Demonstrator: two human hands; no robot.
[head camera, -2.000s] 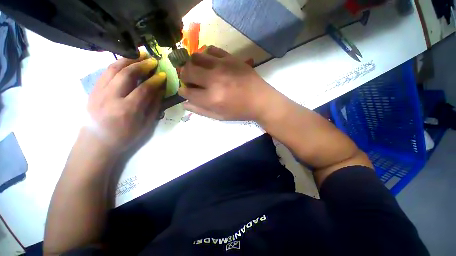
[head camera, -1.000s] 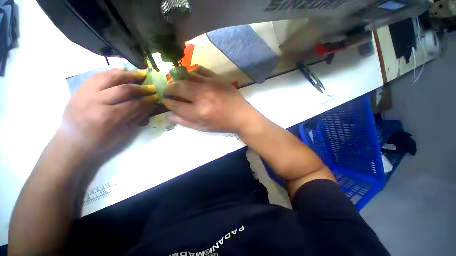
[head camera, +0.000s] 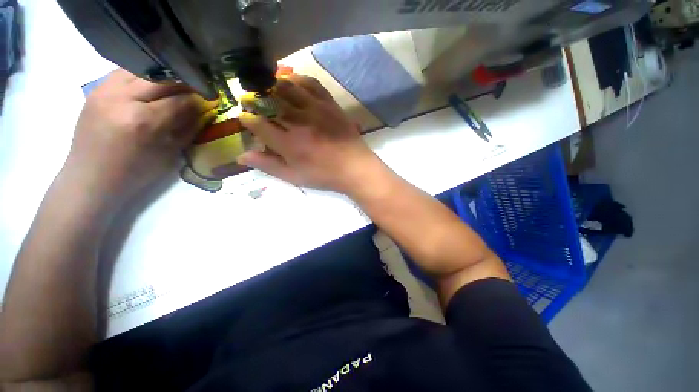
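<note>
My left hand (head camera: 130, 119) presses on a fabric piece at the left of the needle area, its fingertips near the lit presser foot (head camera: 227, 101). A blue-grey edge of fabric (head camera: 93, 83) shows beyond this hand. The piece's tan-looking part with a dark rounded rim (head camera: 218, 155) shows between my hands. My right hand (head camera: 306, 134) is bent at the right of the presser foot, with its thumb at this part's edge. Its fingertips are partly hidden by the knurled knob. The sewing machine head (head camera: 337, 17) spans the top.
A larger blue-grey denim piece (head camera: 368, 76) lies under the machine arm. Dark snips (head camera: 469, 116) and a red object (head camera: 490, 74) lie to its right. Dark fabric pieces (head camera: 8, 38) are at the upper left edge. A blue basket (head camera: 529, 207) stands below the table at right.
The view has shifted, showing more of the machine. My hands have moved slightly apart, and the tan-looking part with its dark rim now shows between them. The lit fabric at the foot shows less.
</note>
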